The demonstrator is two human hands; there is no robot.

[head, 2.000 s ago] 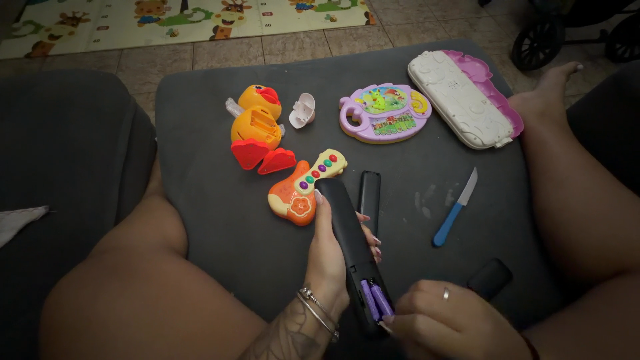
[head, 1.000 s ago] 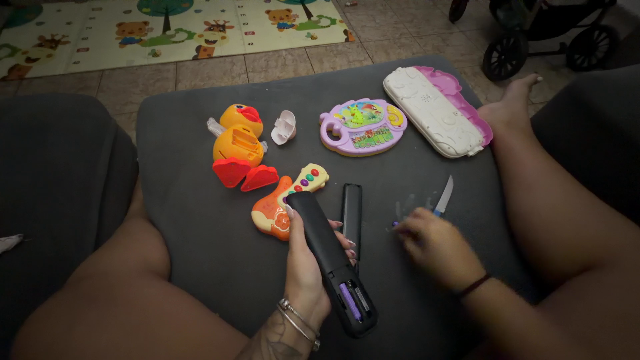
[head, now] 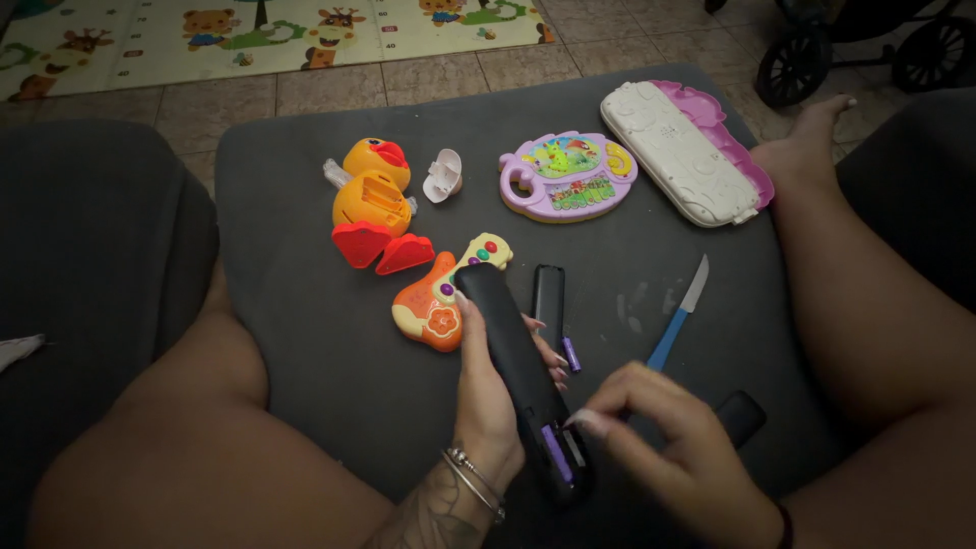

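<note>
My left hand (head: 488,389) holds a black remote control (head: 511,335), its back up and its battery bay uncovered. One purple battery (head: 557,455) lies in the bay, beside a slot with no battery. My right hand (head: 663,442) is at the bay's right edge, fingers bent; whether it holds anything is unclear. A loose purple battery (head: 571,354) lies by a second black remote (head: 549,301). To the right is a knife with a blue handle (head: 667,339). A small black cover (head: 740,418) lies partly behind my right hand. An orange toy guitar (head: 431,305) is partly behind the remote.
On the dark grey cushioned surface (head: 305,305) are a yellow toy duck (head: 370,202) with an uncovered battery bay, a pale plastic piece (head: 443,175), a purple toy keyboard (head: 568,175) and a white and pink toy (head: 679,152). Stroller wheels (head: 793,67) stand beyond.
One of the two purple batteries has left the remote, and a purple battery now lies by the second remote. My right hand went right toward the knife, then came back to the bay.
</note>
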